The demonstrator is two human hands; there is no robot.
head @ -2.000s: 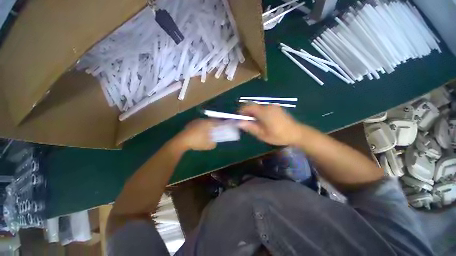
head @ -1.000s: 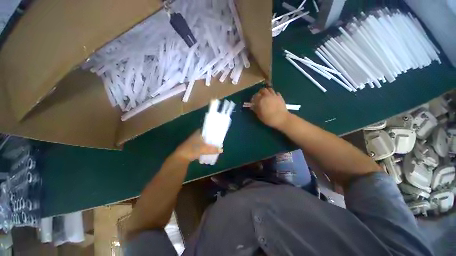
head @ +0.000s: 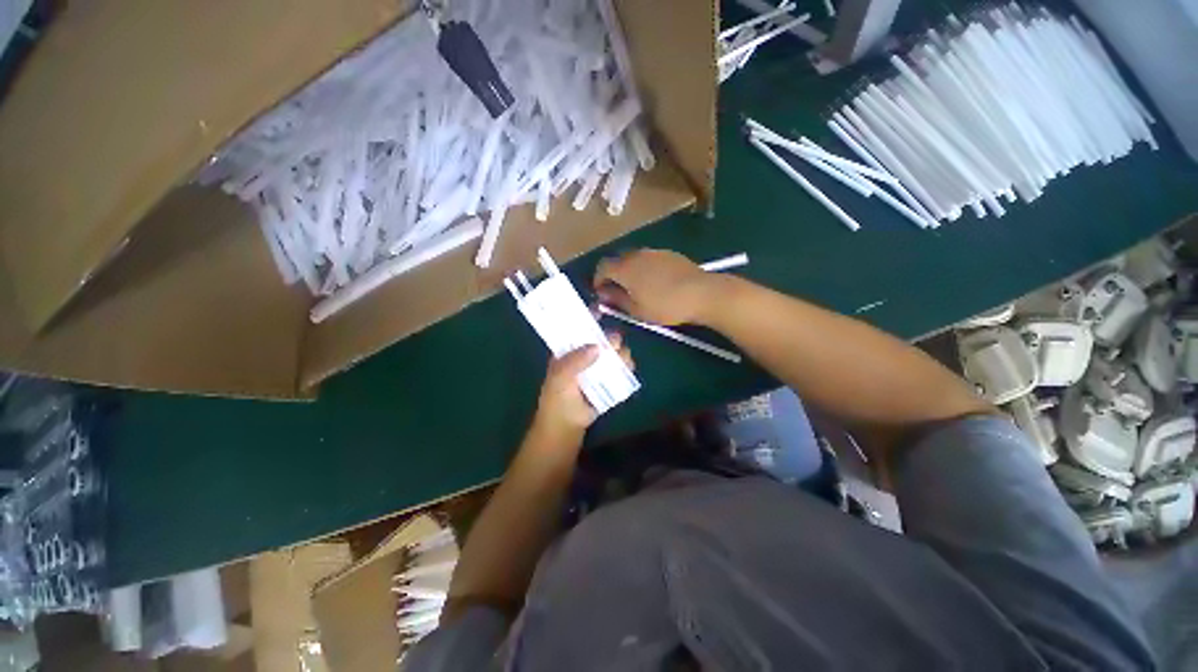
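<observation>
My left hand (head: pixel 578 383) is shut on a bundle of white sticks (head: pixel 568 328), held over the green bench; a few ends stick out at its upper end. My right hand (head: pixel 649 285) is at the bench just right of the bundle. A white stick (head: pixel 725 263) shows beyond its wrist side, and part of it is hidden by the hand. Another slim stick (head: pixel 683 337) lies slanted below the hand, its left end by the fingertips. The right fingers are partly hidden, so I cannot tell whether they grip a stick.
A large open carton (head: pixel 526 243) holds jumbled whitish tubes. A dark tag (head: pixel 474 68) hangs over it. A fanned pile of white rods (head: pixel 992 118) and some loose rods (head: pixel 821 171) lie at right. Beige housings (head: pixel 1110 315) are beside the bench; a lower carton (head: pixel 361 597) holds white sticks.
My left hand has moved right and the bundle now tilts the other way. My right hand has moved left, nearer the bundle. The slanted stick now shows apart below it.
</observation>
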